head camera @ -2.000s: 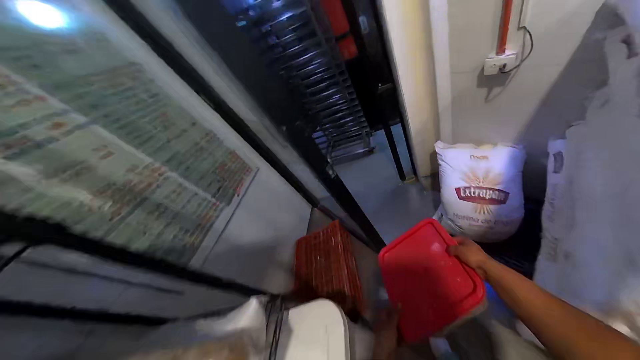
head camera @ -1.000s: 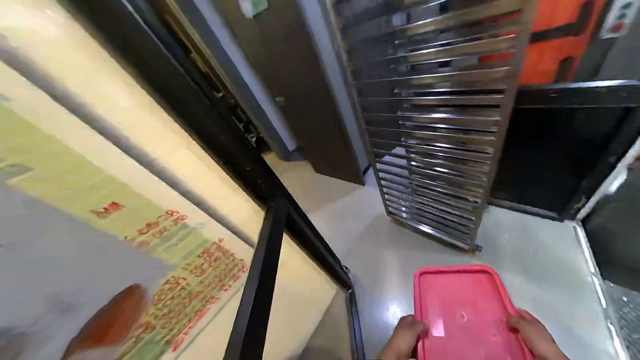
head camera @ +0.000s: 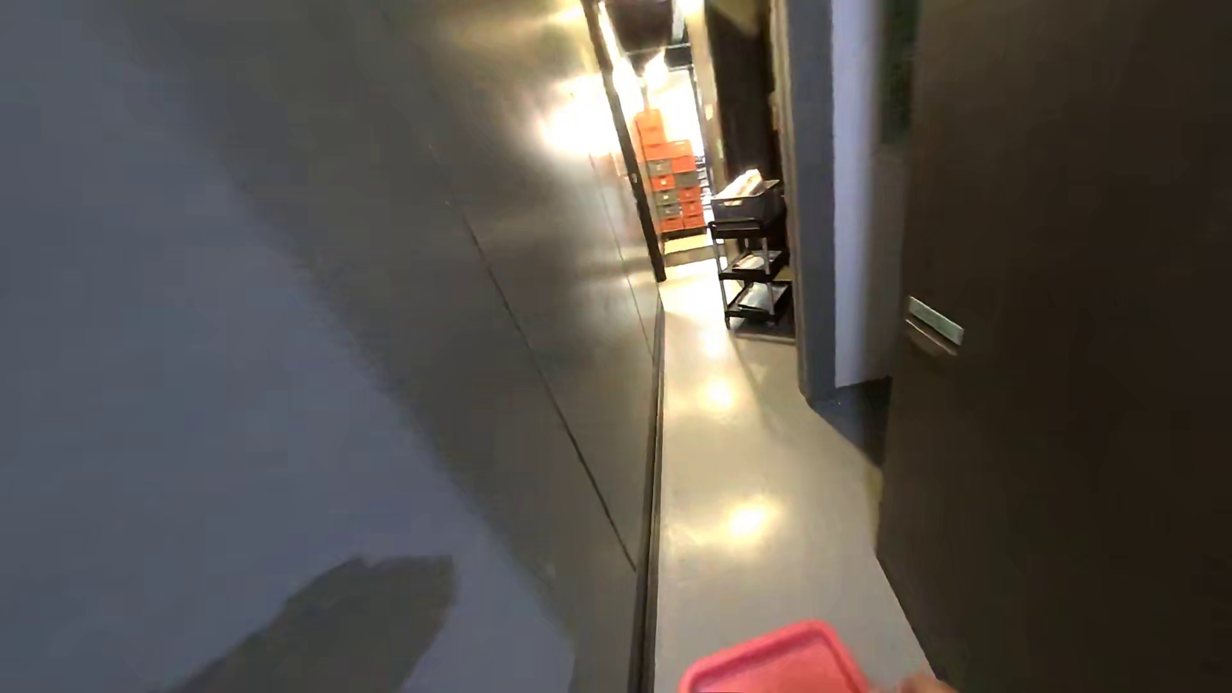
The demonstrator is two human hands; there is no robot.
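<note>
The corner of a red plastic lid [head camera: 784,664] shows at the bottom edge of the head view, above a smooth floor. Just right of that corner, a small blurred part of my right hand [head camera: 926,683] shows at the bottom edge, close to the lid; its grip is cut off by the frame. My left hand is out of view. Whatever lies under the lid is hidden.
A long grey wall [head camera: 539,318] runs along the left of a narrow corridor floor [head camera: 751,452]. A dark door [head camera: 1068,385] with a handle stands close on the right. Farther off are a black tiered cart [head camera: 739,231] and stacked orange and grey crates [head camera: 674,183].
The view has swung from the glass door and metal rack to a corridor. Both hands held the red lid a second ago; now only its corner and a bit of my right hand show.
</note>
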